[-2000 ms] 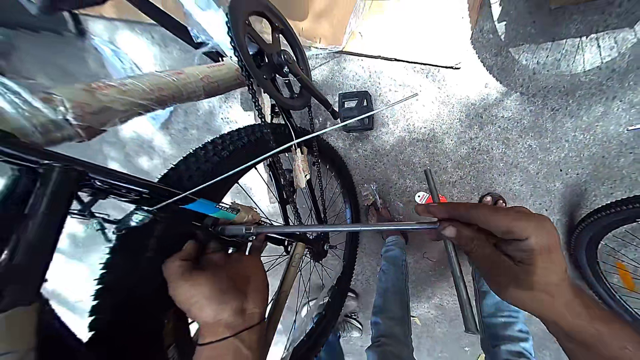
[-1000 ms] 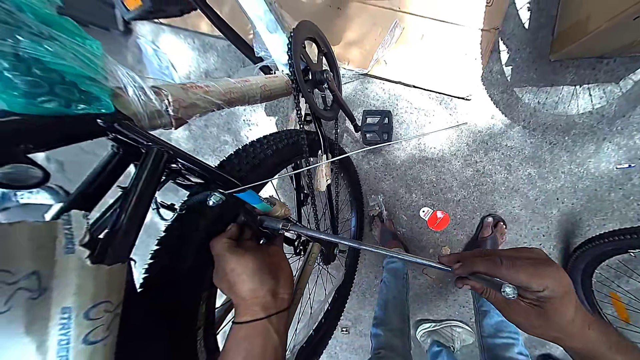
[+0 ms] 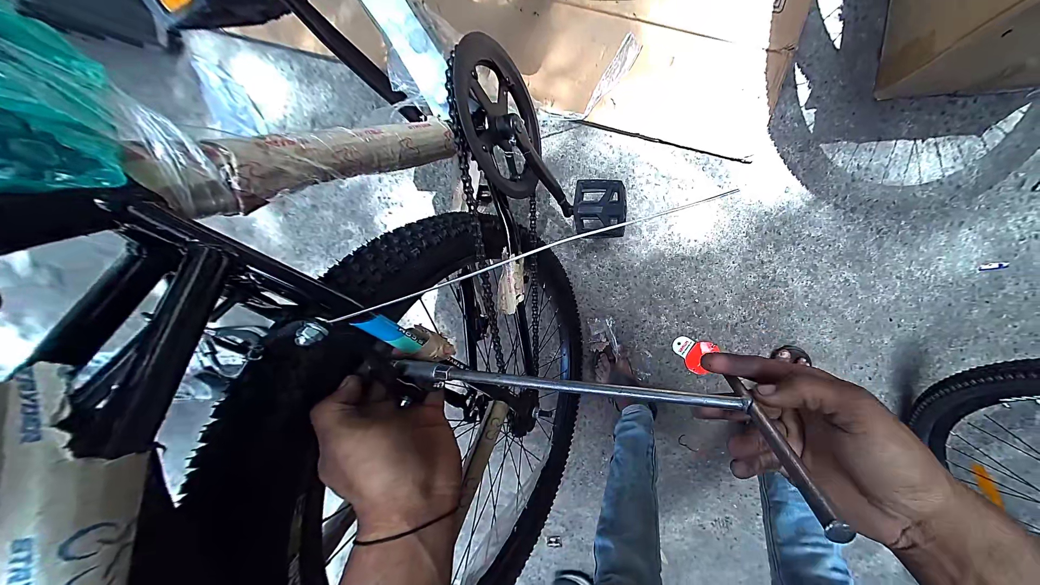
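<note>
A long metal T-handle socket wrench (image 3: pixel 585 389) lies nearly level across the view. My right hand (image 3: pixel 845 447) grips its dark crossbar (image 3: pixel 792 471) at the right end. At the other end, the socket (image 3: pixel 421 371) meets a part beside the rear tyre. My left hand (image 3: pixel 390 455) has its fingertips around that part and the socket end; what they pinch is partly hidden. Above them runs the black bicycle frame (image 3: pixel 268 272) with a blue sticker (image 3: pixel 382 329). A thin bare cable (image 3: pixel 544 248) sticks out to the upper right from a bright metal fitting (image 3: pixel 310 332).
The chainring (image 3: pixel 497 114), crank and black pedal (image 3: pixel 600 208) stand beyond the knobby tyre (image 3: pixel 406 252). Paper-wrapped tubing (image 3: pixel 325 162) lies at upper left. Another wheel (image 3: pixel 975 422) is at right, a cardboard box (image 3: pixel 959 45) at upper right. A red tag (image 3: pixel 699 356) lies on the ground.
The wrench's crossbar has turned in my right hand: its far end pointed up beside the hand two seconds ago and the bar shows at another angle now. My left hand stays by the socket.
</note>
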